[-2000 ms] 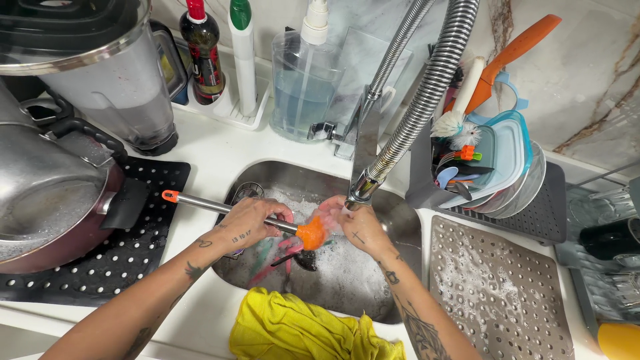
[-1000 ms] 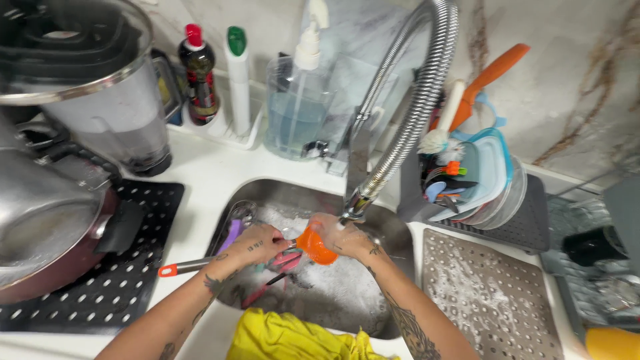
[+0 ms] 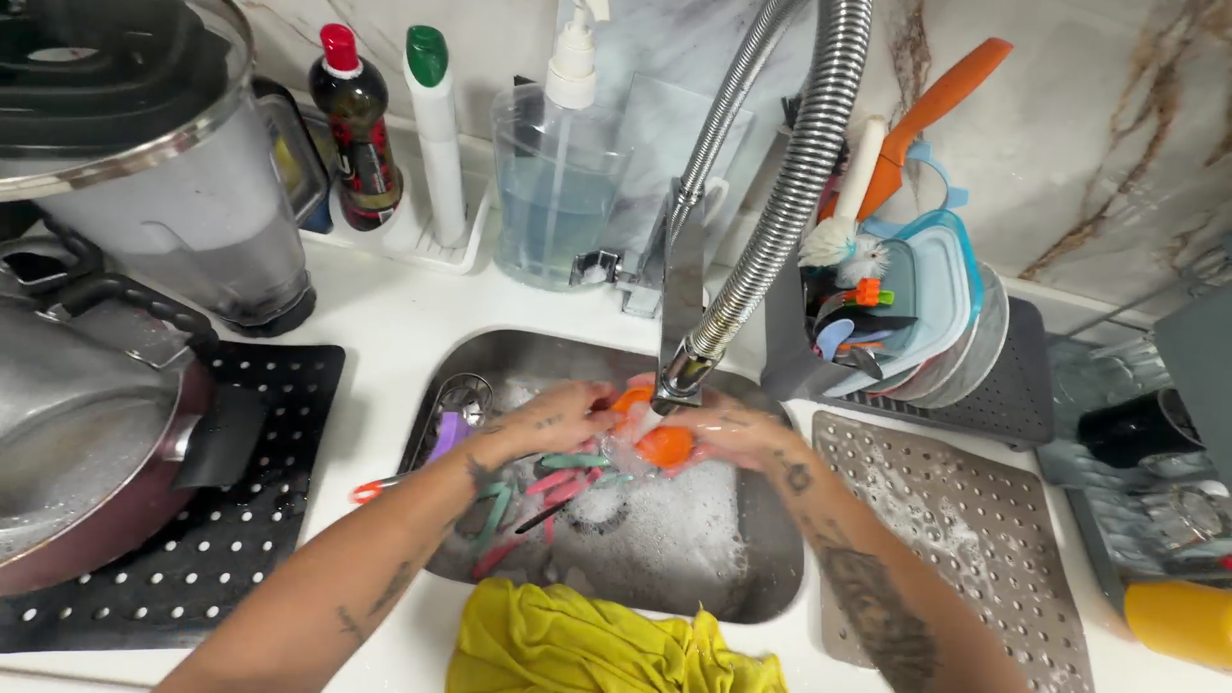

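Note:
Water runs from the chrome spring-neck faucet (image 3: 685,371) onto an orange-headed kitchen utensil (image 3: 666,446) in the steel sink (image 3: 775,568). My left hand (image 3: 577,414) grips it on the left, near where head and handle meet; its handle end, with an orange tip, pokes out past my left forearm. Around the head's right side curls my right hand (image 3: 727,423), fingers partly hidden by the faucet and water. Below my hands, pink and green cutlery (image 3: 558,481) lies in suds on the sink floor. A purple item (image 3: 449,435) and a round wire strainer (image 3: 464,395) are at the sink's left.
A large pot (image 3: 144,481) sits on a black perforated mat (image 3: 279,404) at left, near a blender jug (image 3: 202,231). Behind are a soap dispenser (image 3: 553,192) and bottles. Right are a loaded dish rack (image 3: 1030,356) and a brown mat (image 3: 962,539). A yellow cloth (image 3: 587,645) hangs in front.
The orange head has gone from beside the faucet stream to under it. My right hand has shifted from near the faucet outlet to the utensil's head.

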